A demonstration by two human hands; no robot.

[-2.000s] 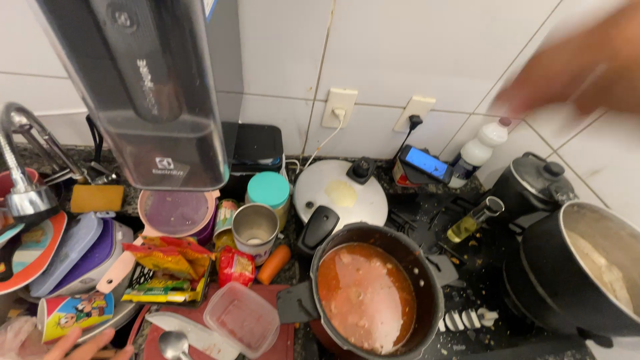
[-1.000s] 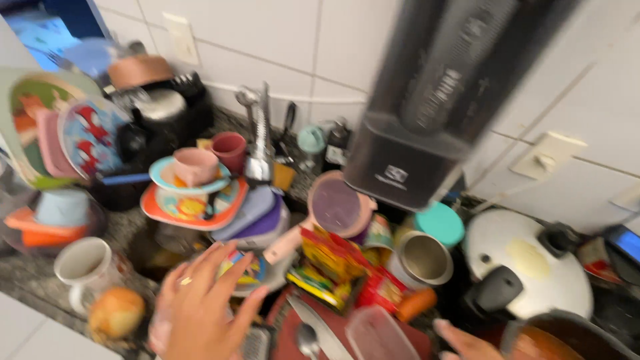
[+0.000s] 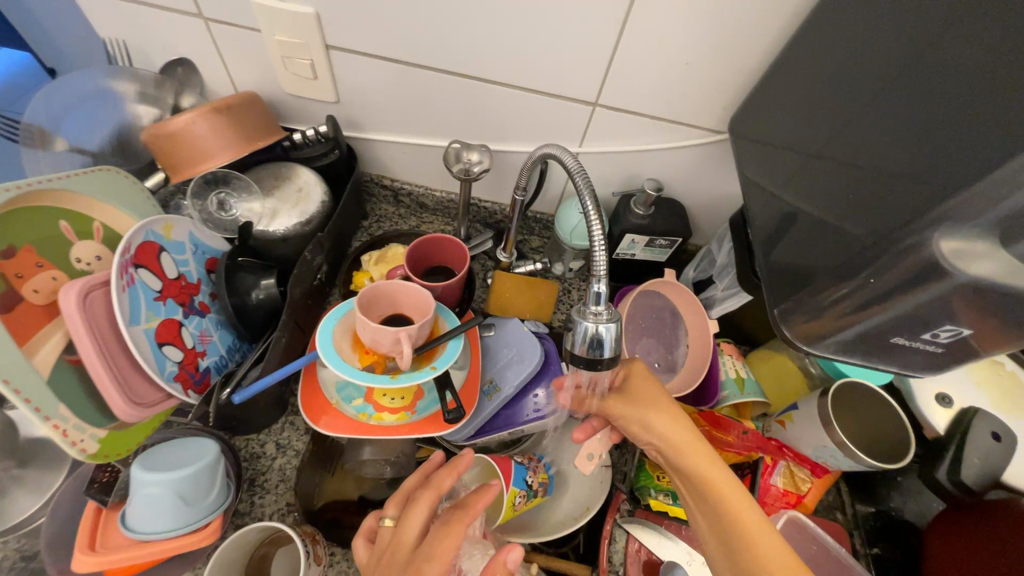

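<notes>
My right hand [image 3: 612, 404] is directly below the spout of the flexible metal faucet [image 3: 594, 332], with water running over its curled fingers. Just under those fingers shows the pale pink handle [image 3: 593, 453] of a light-coloured pan [image 3: 572, 500]; whether they grip it is unclear. A printed paper cup [image 3: 524, 486] lies on its side in the pan. My left hand [image 3: 436, 516], with a ring on one finger, is at the lower middle, fingers spread beside the cup. Crumpled clear plastic [image 3: 472, 552] shows by its thumb, and its contact with the palm is hidden.
Stacked dirty plates [image 3: 390, 404] with a pink cup [image 3: 394, 320] stand left of the faucet. A yellow sponge [image 3: 522, 297] and black soap dispenser [image 3: 648, 228] are behind. A full dish rack [image 3: 320, 240] is at left, a white mug [image 3: 268, 552] in front. A black water purifier [image 3: 888, 184] overhangs the right side.
The view has swung left from the stove to the sink. My right hand, earlier raised by the wall above the stove, is now under the faucet, where water runs.
</notes>
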